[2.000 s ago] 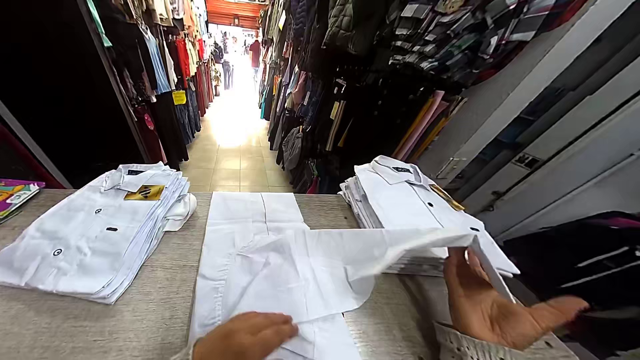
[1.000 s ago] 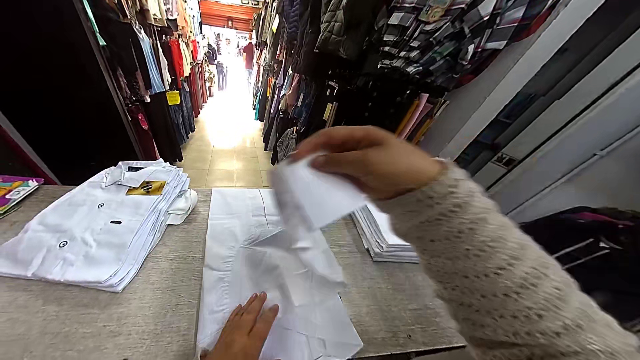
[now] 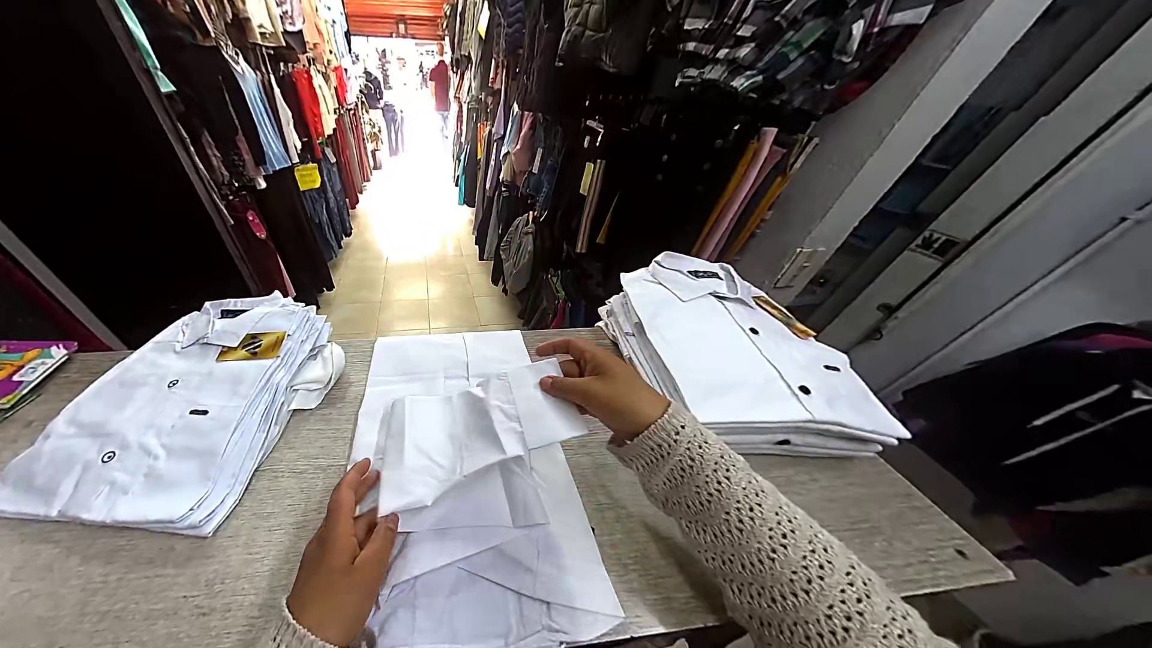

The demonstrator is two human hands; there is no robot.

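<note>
A white shirt (image 3: 558,531) lies partly folded on the grey wood-grain counter, its sleeve (image 3: 441,441) doubled back over the body. My right hand (image 3: 603,382) pinches the cuff (image 3: 544,405) between thumb and fingers near the shirt's upper right edge. At the left edge my left hand (image 3: 346,549) grips the folded sleeve, thumb on top, other fingers partly hidden. To the left stands a stack of folded white shirts (image 3: 171,423) with dark buttons and a gold tag (image 3: 252,346). A second stack of folded white shirts (image 3: 756,360) sits close beyond my right hand.
The counter's (image 3: 909,522) right edge is near my right forearm. A black bag or garment (image 3: 1053,441) lies beyond it. Colourful packets (image 3: 31,369) rest at the far left. Racks of hanging clothes (image 3: 297,117) flank a tiled aisle (image 3: 414,288), where a person in red (image 3: 440,85) stands far off.
The sleeve, stretched out to the right two seconds ago, is now folded back over the shirt. My right hand has come down from above the shirt, and my left hand has taken hold of the sleeve.
</note>
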